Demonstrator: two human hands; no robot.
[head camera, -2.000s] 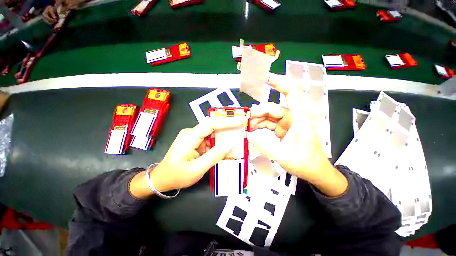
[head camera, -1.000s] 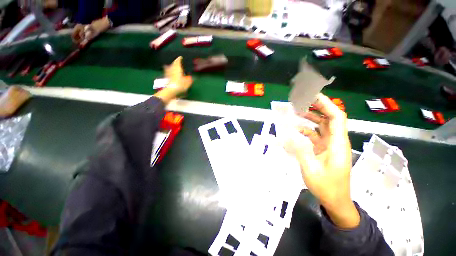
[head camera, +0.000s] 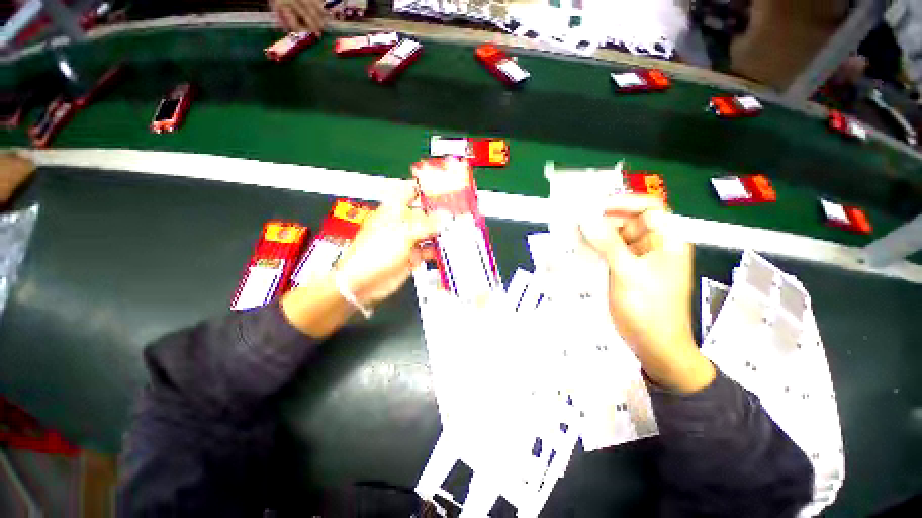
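My left hand (head camera: 379, 253) holds a red phone unit (head camera: 457, 231) upright over the sheets, its red end up and its white panel low. My right hand (head camera: 642, 268) pinches a pale die-cut adhesive piece (head camera: 584, 188) at its fingertips, to the right of the unit and apart from it. The piece looks washed out by glare. Below lie white sheets (head camera: 485, 374), some with dark window-like openings. Two waiting units lie at the left, one (head camera: 270, 265) fully in view, the other (head camera: 329, 241) partly behind my left hand.
A stack of spare sticker sheets (head camera: 773, 354) lies at the right. Beyond the white rail (head camera: 202, 167), the green conveyor (head camera: 293, 126) carries several red units. Clear plastic (head camera: 15, 248) is at the far left edge. Another person's hand (head camera: 299, 14) is across the conveyor.
My left hand has come back from the conveyor and now holds a red unit over the sheets. My right hand still holds the pale piece, now turned and slightly lower.
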